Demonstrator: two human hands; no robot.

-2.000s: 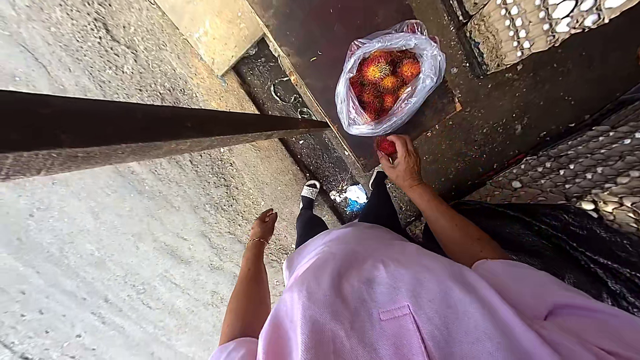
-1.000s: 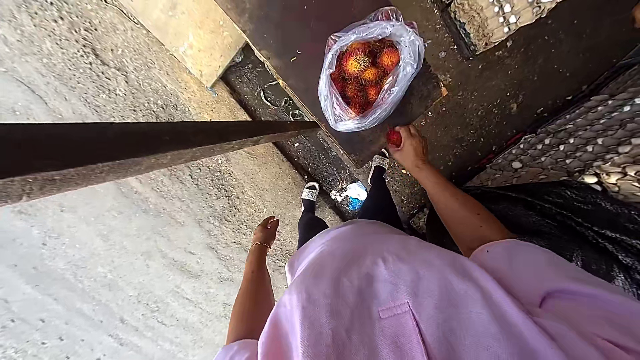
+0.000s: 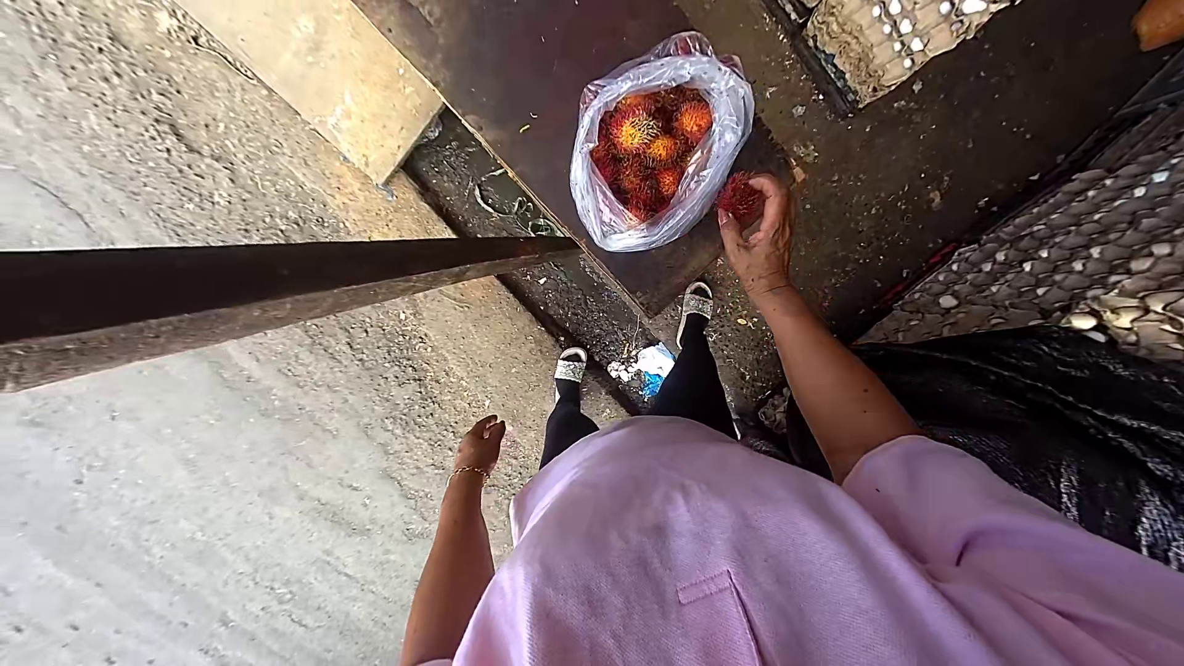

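My right hand [image 3: 760, 242] grips a red rambutan [image 3: 739, 196] between thumb and fingers, just right of a clear plastic bag [image 3: 589, 194]. The bag stands with its mouth wide on a dark brown board and holds several red and orange rambutans [image 3: 635, 131]. At my left side, low and away from the bag, hangs my left hand [image 3: 480, 446], with a thin bracelet at the wrist. Its fingers are partly curled and nothing can be made out in it; whether they are closed is unclear.
A dark post [image 3: 277, 287] crosses from the left to the edge of the dark board [image 3: 657, 277]. Egg trays [image 3: 1064, 250] are stacked at the right, above a black plastic sheet [image 3: 1017, 407]. Blue and white litter [image 3: 655, 363] lies between my feet.
My right hand, with the rambutan in it, has moved up along the right side of the bag from below its lower right edge. My left hand stays low at my side.
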